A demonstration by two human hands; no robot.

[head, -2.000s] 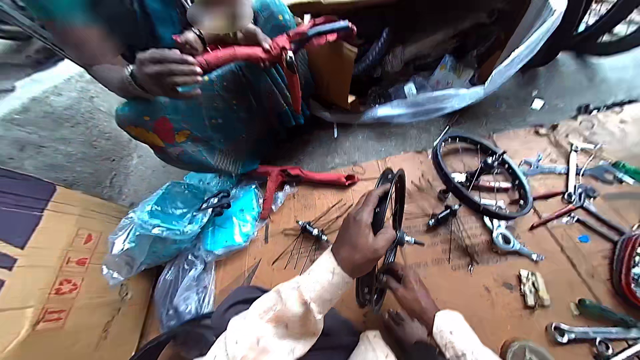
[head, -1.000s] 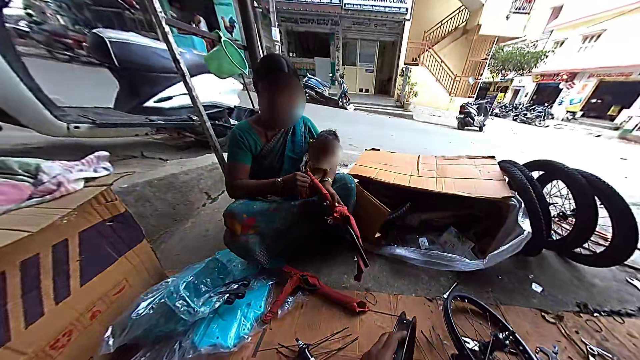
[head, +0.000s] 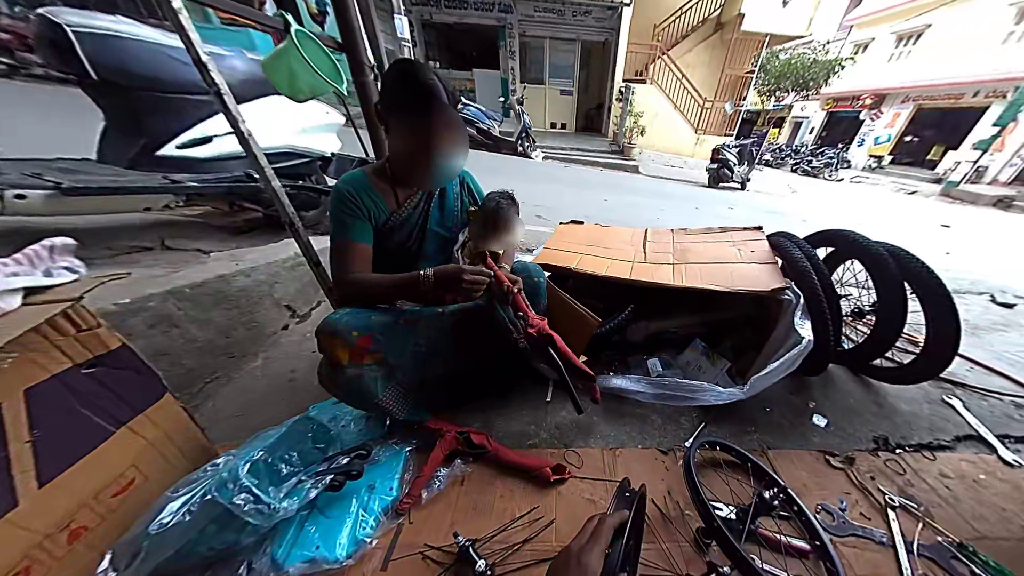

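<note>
At the bottom edge, my left hand (head: 588, 546) grips the black wheel rim (head: 628, 524), which stands upright over the cardboard. My right hand is out of the picture. Left of the rim lies a hub with loose spokes (head: 472, 554). A spoked black bicycle wheel (head: 756, 512) is tilted to the right, with spanners (head: 896, 532) beyond it. Past my hand, a red-wrapped frame part (head: 496, 456) lies on the cardboard. A seated person (head: 400, 264) with a small child (head: 492, 228) on the lap holds another red-wrapped bicycle part (head: 536, 320).
Clear plastic bags with blue contents (head: 336, 496) lie left, beside a large cardboard box (head: 88, 424). An open carton (head: 664, 260) holds parts; several tyred wheels (head: 904, 308) stand right of it. Another spanner (head: 984, 430) lies on the pavement. A slanted pole (head: 248, 152) rises at left.
The view has tilted up strongly since the oldest frame. There both my hands were on the rim; now only the left shows. The seated person's red-wrapped part now hangs lower at one end.
</note>
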